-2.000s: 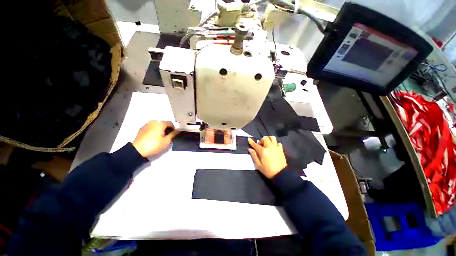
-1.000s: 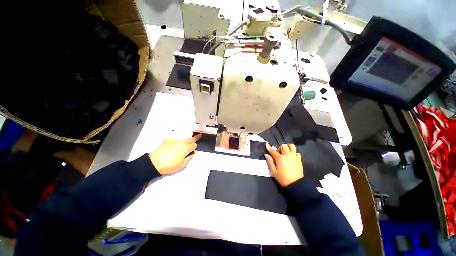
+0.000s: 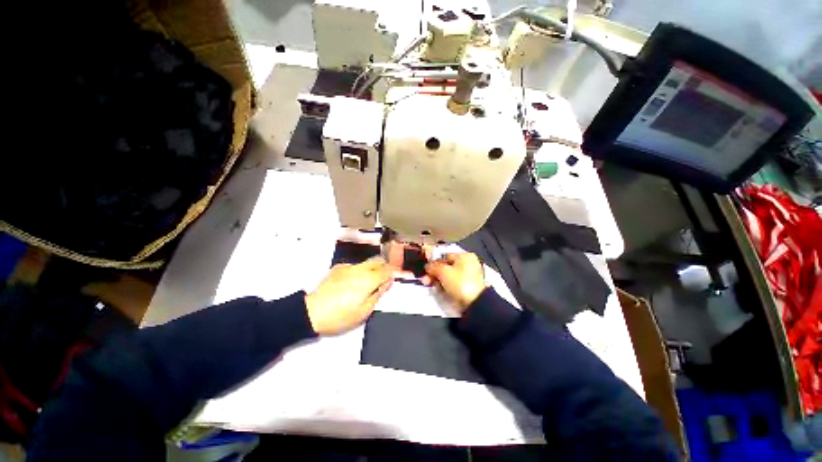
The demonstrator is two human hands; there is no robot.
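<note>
The cream-white sewing machine head stands in front of me. The reddish presser clamp sits below it, with a dark opening in its middle. A black fabric strip lies under the clamp and shows at its left. My left hand lies over the strip's near edge, its fingertips at the clamp's left side. My right hand has its bent fingertips at the clamp's right side. Whether either hand pinches anything is hidden. A flat black cut panel lies nearer to me, its right end covered by my right sleeve.
Overlapping black strips lie right of the clamp. The white cover sheet is under my arms. A large carton of black pieces stands left. The control screen is upper right. A brown box and a blue crate are at right.
Both hands have moved inward to the clamp, my left hand rightward and my right hand leftward. The view has shifted slightly. The near panel lies in the same place on the table.
</note>
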